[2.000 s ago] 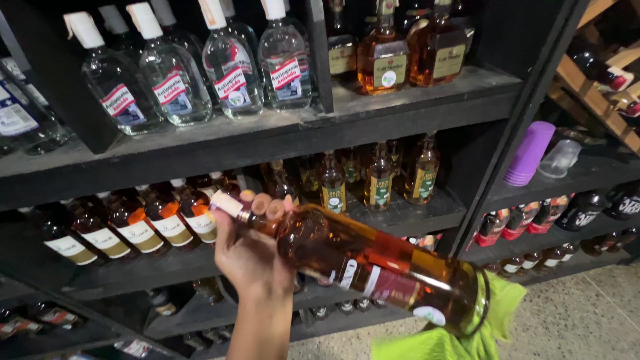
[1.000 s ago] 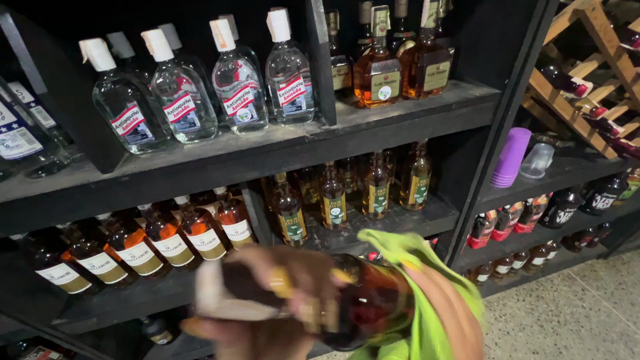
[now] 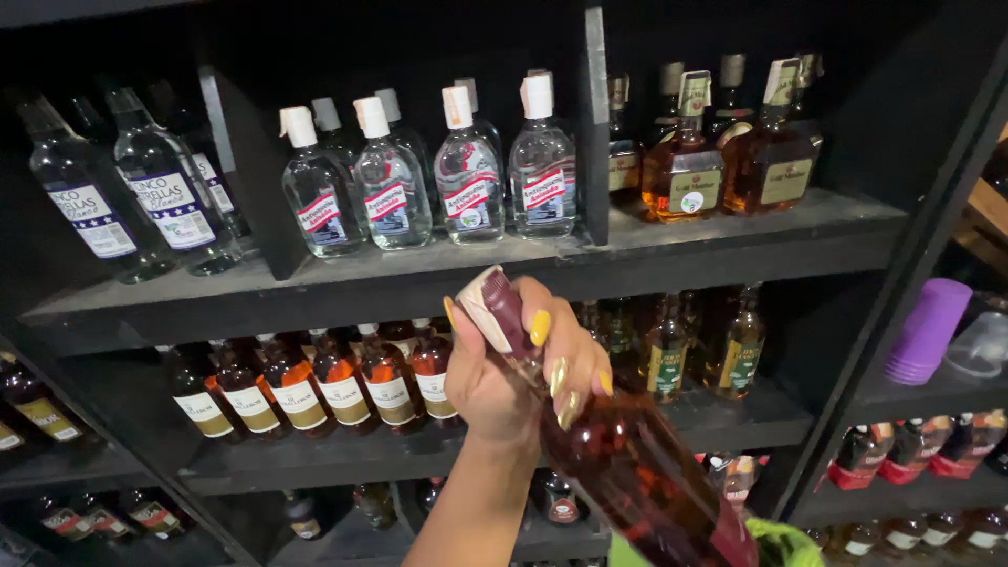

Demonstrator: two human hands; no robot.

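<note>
My left hand (image 3: 524,362) grips the neck of a glass liquor bottle (image 3: 642,472) with amber-red contents, just below its dark red cap, which has a pale paper strip over it. The bottle slants down to the right, its base past the lower edge of the view. A lime-green cloth (image 3: 776,543) shows behind and beside its lower part. My right hand is out of view. Behind the bottle, shelves hold dark amber bottles with white and gold labels (image 3: 342,394) on the left and green-labelled bottles (image 3: 668,354) on the right.
A black wooden shelf (image 3: 441,276) carries clear flask bottles (image 3: 472,185), taller clear bottles (image 3: 161,189) and square amber bottles (image 3: 687,177), with upright dividers between the groups. Stacked purple plastic cups (image 3: 929,331) stand at the right beside clear cups (image 3: 980,346). More bottles fill the lower shelves.
One second ago a hand with the green cloth was around the bottle's lower part; that hand is now out of view. The view has shifted left.
</note>
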